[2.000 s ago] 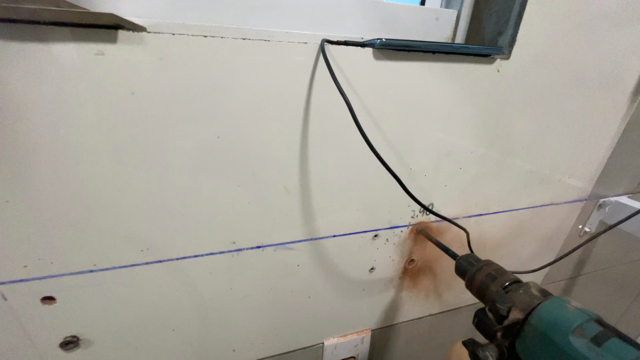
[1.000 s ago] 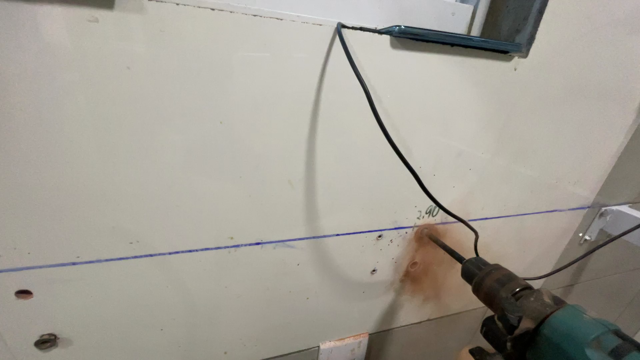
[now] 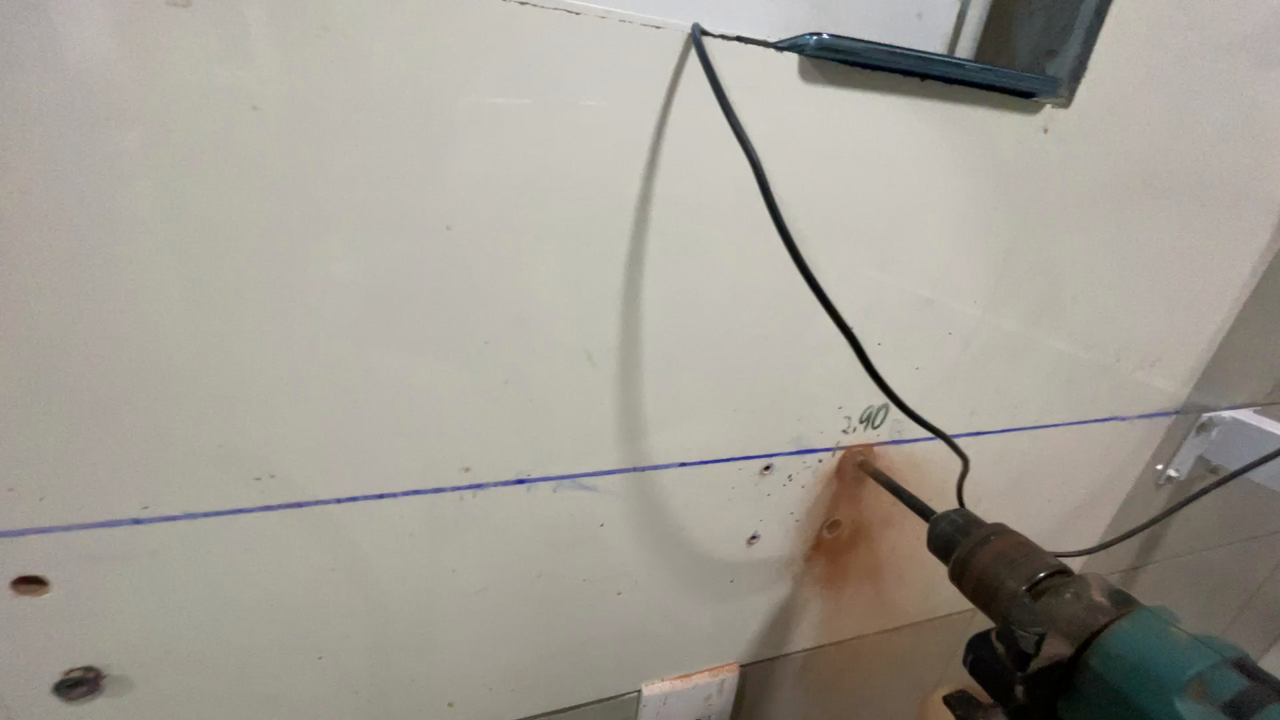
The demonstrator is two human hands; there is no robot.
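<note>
A teal rotary hammer drill (image 3: 1160,650) enters from the lower right, its dark, dusty chuck (image 3: 1000,565) tilted up toward the wall. Its drill bit (image 3: 900,490) meets the pale wall panel (image 3: 400,280) just under a blue line (image 3: 520,482), beside a handwritten number. Reddish dust (image 3: 850,560) coats the panel around and below the tip. My right hand is out of sight. A small skin-toned patch (image 3: 938,703) shows at the bottom edge by the drill's side handle; it may be part of my left hand, but its grip cannot be made out.
A black cable (image 3: 790,240) hangs from the opening's edge and passes behind the chuck to the right. A dark trim strip (image 3: 930,72) edges the opening. Lower left are a hole (image 3: 30,585) and a metal fitting (image 3: 78,684). A white bracket (image 3: 1215,445) stands at right.
The bit stays at the same spot under the blue line. Reddish dust below it has spread farther down the panel. The view has shifted slightly, and the dark ledge at upper left has left it.
</note>
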